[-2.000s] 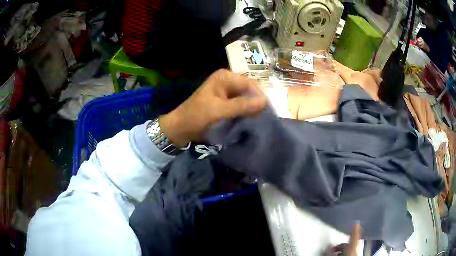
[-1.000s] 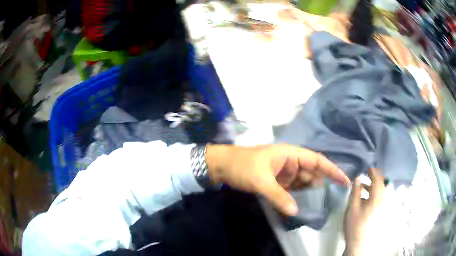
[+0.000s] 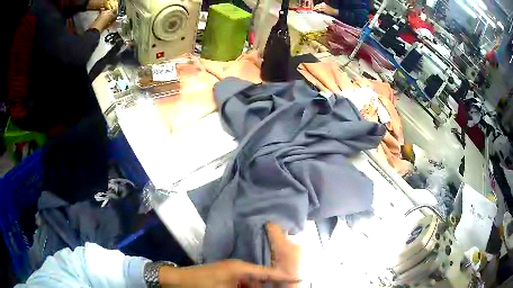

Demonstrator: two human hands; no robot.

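The grey garment piece [image 3: 275, 163] lies in loose folds over the white table, its near end at the bottom edge of the view. My left hand [image 3: 225, 274], with a metal watch at the wrist, reaches in from the lower left, low in the view, fingers pointing right across the cloth's near end. My right hand [image 3: 284, 253] is beside its fingertips, fingers pointing up against the cloth, partly washed out by glare. Whether either hand grips the cloth cannot be told. The sewing machine [image 3: 416, 242] is at the lower right; its needle area is lost in glare.
A blue basket [image 3: 14, 197] holding grey pieces is at the left. Peach cloth [image 3: 185, 107], a clear box [image 3: 157, 76], a dark thread cone [image 3: 276, 53] and a green block [image 3: 226, 31] are on the far side. A person [image 3: 56, 67] is at the upper left.
The view has swung right, bringing the sewing machine into sight. My left hand has come down from the raised cloth to its near end, beside my right hand. The cloth now lies on the table.
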